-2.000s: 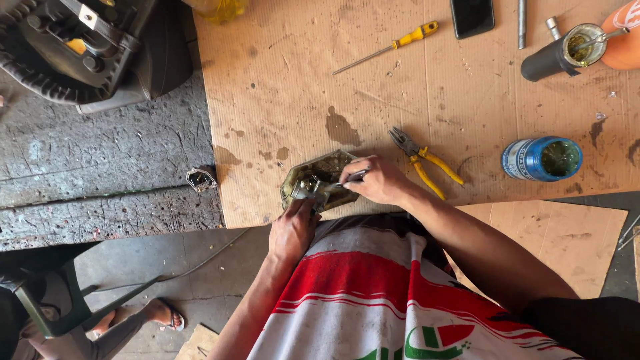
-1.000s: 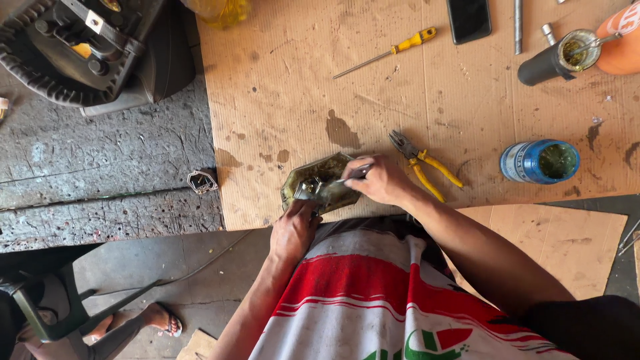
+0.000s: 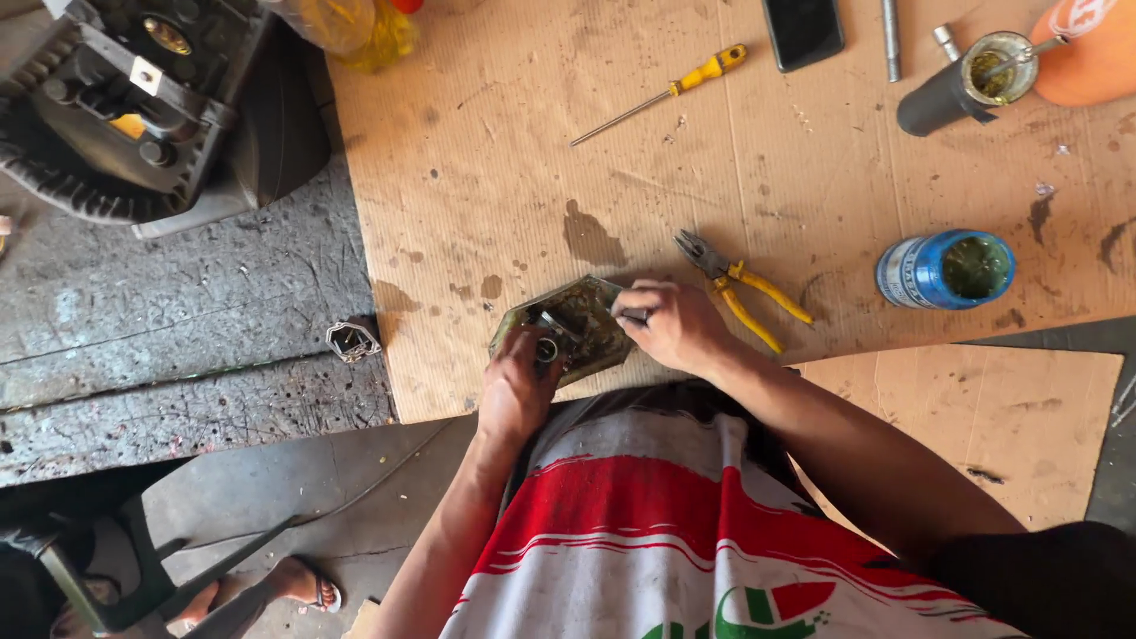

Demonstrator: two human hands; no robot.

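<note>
A shallow metal tray [image 3: 612, 355] with angled corners lies at the near edge of the cardboard and holds dark, oily residue. Over its left end, my left hand [image 3: 519, 377] grips a small metal part [image 3: 548, 349] with a round opening. My right hand [image 3: 670, 324] is at the tray's right end, fingers closed around a dark, slim tool [image 3: 632, 314] whose kind I cannot tell. Combination pliers [image 3: 741, 284] with yellow handles rest just beyond my right hand. A yellow-handled screwdriver [image 3: 701, 75] lies farther back.
On the right stand a blue jar [image 3: 945, 269], a dark cup [image 3: 941, 98] with a metal straw, and an orange container [image 3: 1087, 53]. A phone [image 3: 803, 31] and metal rod [image 3: 891, 40] lie behind. Black machinery [image 3: 177, 115] occupies the left. Another person's foot [image 3: 302, 581] shows below.
My right hand has shifted a little to the right, from over the tray's middle toward its right end. My left hand stays at the left end.
</note>
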